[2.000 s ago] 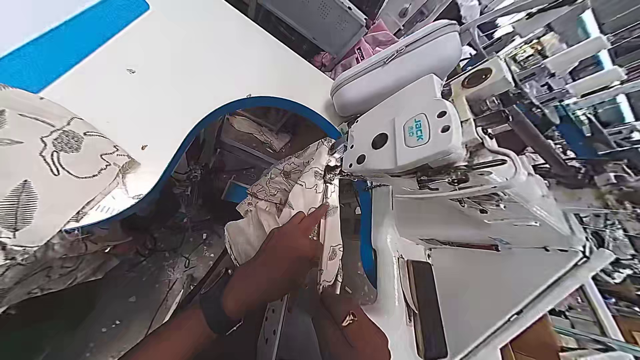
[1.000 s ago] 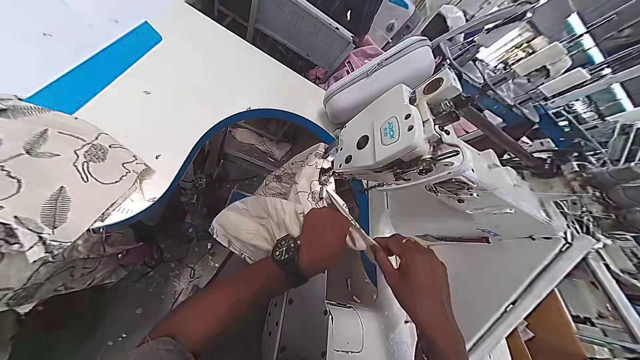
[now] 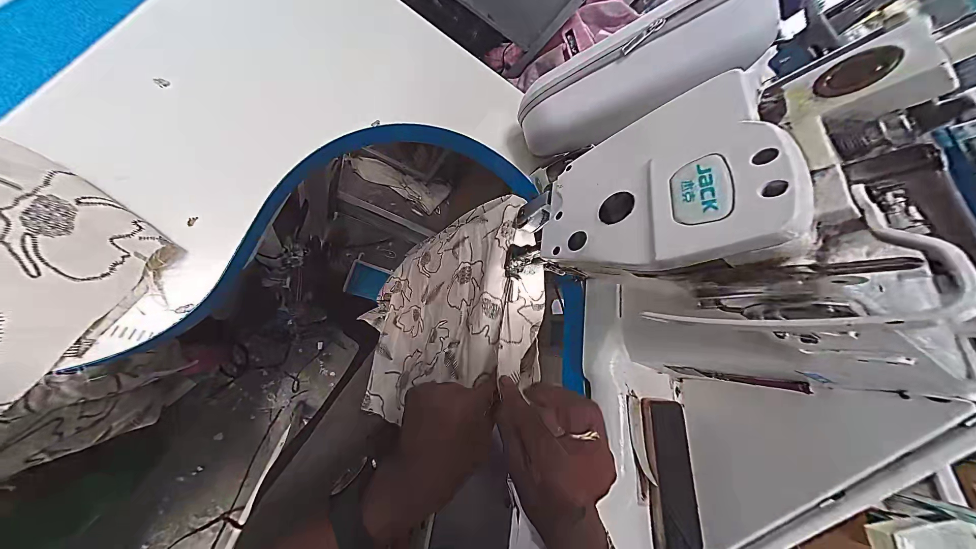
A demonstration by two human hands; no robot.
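A cream fabric piece with dark floral print [image 3: 450, 305] hangs from the needle area of a white Jack sewing machine [image 3: 671, 191]. My left hand [image 3: 450, 427], with a watch at the wrist, grips the fabric's lower edge. Right beside it, my right hand [image 3: 560, 442], wearing a ring, pinches the same edge; the two hands nearly touch. The fabric's upper end lies under the presser foot area [image 3: 526, 259], where the needle itself cannot be made out.
The white table [image 3: 305, 69] has a curved blue edge around a cut-out. More printed fabric [image 3: 69, 252] lies over its left side. A grey zippered case [image 3: 648, 76] rests behind the machine head. Cloth and cords are visible below the cut-out.
My right hand has moved left, beside my left hand. The fabric, bunched a second ago, now hangs flatter with its print showing. The view has moved closer to the machine.
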